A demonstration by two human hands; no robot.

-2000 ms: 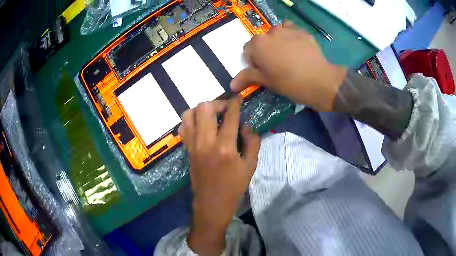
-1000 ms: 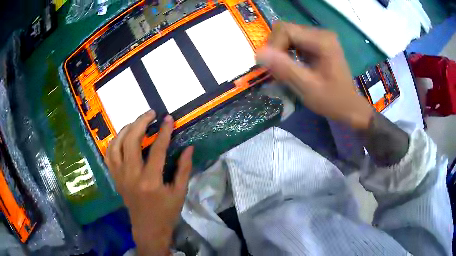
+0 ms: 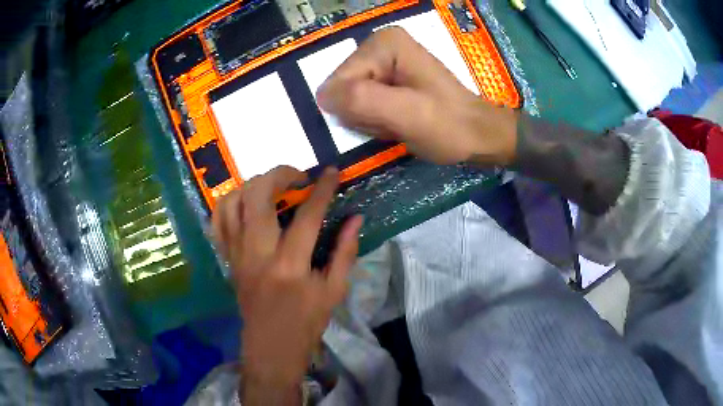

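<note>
The orange tablet housing (image 3: 485, 73) lies open on bubble wrap, its top edge cut off by the picture. The battery pack (image 3: 262, 123), black with three white panels, fills its lower part. The main board (image 3: 305, 14) shows above it. My left hand (image 3: 281, 246) is at the housing's lower edge, fingers spread, fingertips on the edge and the battery's border; it holds nothing visible. My right hand (image 3: 396, 91) is curled over the middle and right white panels. Its fingertips are hidden, so I cannot tell if it holds anything or touches the panels.
A slim dark tool (image 3: 547, 40) lies right of the housing, near white sheets (image 3: 591, 55). Yellow-green tape pieces (image 3: 147, 230) lie left. A second orange housing (image 3: 22, 293) is at the far left in clear plastic. A red container (image 3: 691, 131) is at the right.
The view has shifted, and the housing sits further right in it. My right hand has moved left from the housing's right edge to over the white panels. My left hand stays at the lower edge.
</note>
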